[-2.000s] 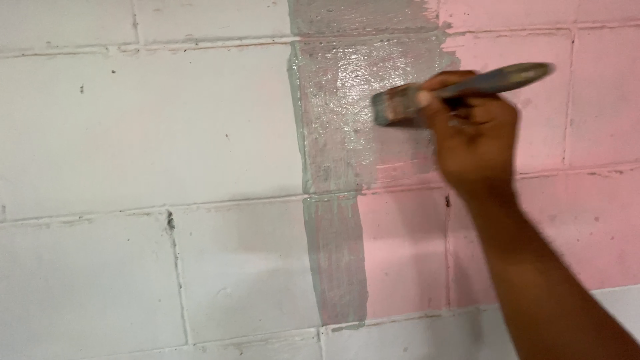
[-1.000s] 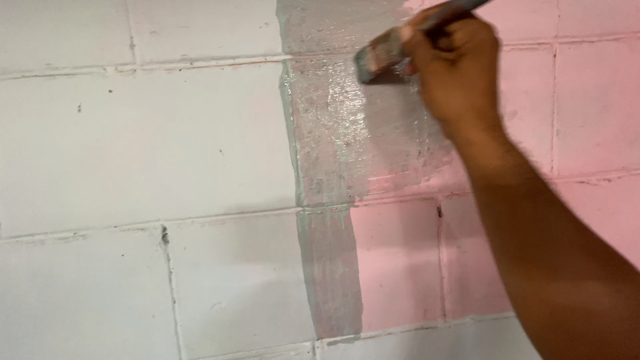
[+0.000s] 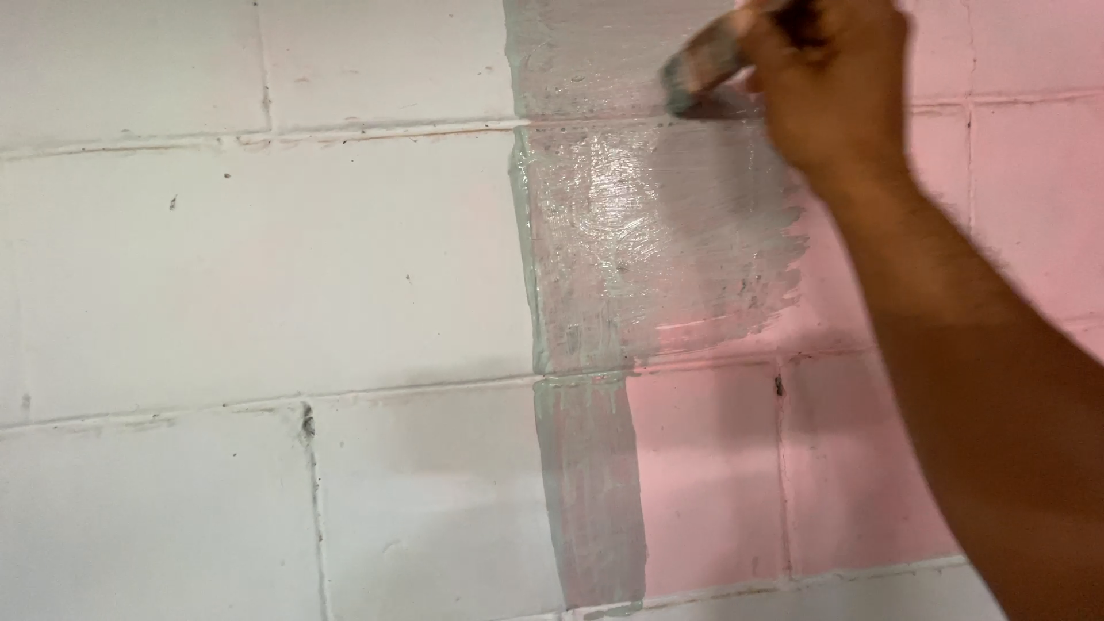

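Note:
My right hand (image 3: pixel 832 82) grips a paintbrush (image 3: pixel 707 65) near its ferrule, at the upper right. The brush's dark bristles lie on the wall, just above a mortar joint, within wet grey paint (image 3: pixel 604 190). This grey band runs down the block wall between a white part (image 3: pixel 259 267) and a pink part (image 3: pixel 707 483). It is wide and glossy above, with a ragged right edge, and narrower in the lower course of blocks. Most of the brush's handle is hidden by the hand or beyond the top edge. My left hand is not in view.
Mortar joints (image 3: pixel 423 388) form shallow ridges and grooves across the wall. A small dark chip (image 3: pixel 308 421) marks a joint at the lower left, and another dark pit (image 3: pixel 779 385) lies in the pink part. A white course (image 3: pixel 828 599) runs below the pink blocks.
My right hand has moved up the wall with the brush, from the grey patch below the upper joint to just above that joint. The view has shifted somewhat upward.

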